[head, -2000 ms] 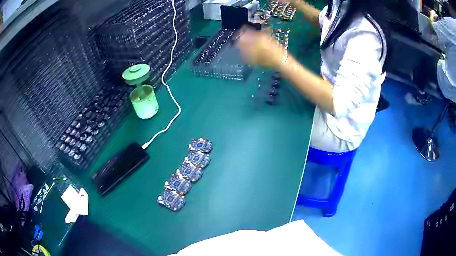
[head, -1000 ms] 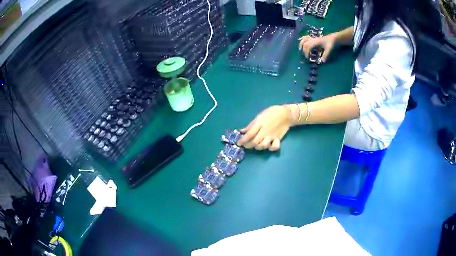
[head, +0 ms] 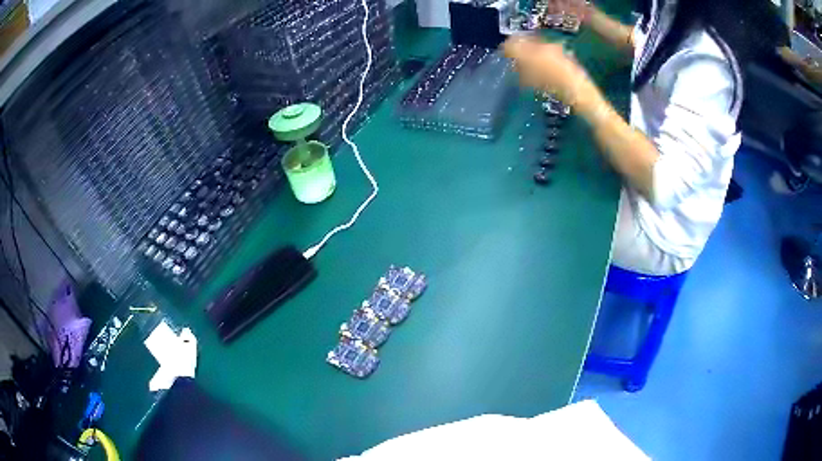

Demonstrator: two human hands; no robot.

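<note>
Neither of my hands shows; only a washed-out white shape, perhaps my sleeve [head: 514, 438], lies along the bottom edge. Several small grey-brown circuit boards [head: 379, 311] lie in a slanting row on the green mat [head: 469, 342], touching or nearly touching. A flat black slab [head: 261, 293] with a white cable [head: 358, 160] lies to their left. A pale green cup [head: 309, 173] with a round top [head: 296, 119] stands behind the slab.
A neighbouring person in white [head: 689, 153] sits at right on a blue stool [head: 635, 311], arms over the bench. Round black parts [head: 547, 149] stand in line there. Blister trays [head: 455, 103] lie at the back, with tall stacks [head: 108, 171] at left. White wipes [head: 171, 354] lie lower left.
The neighbour's near hand has withdrawn from the board row to the back, and the row is one board shorter at its far end. The view has shifted slightly.
</note>
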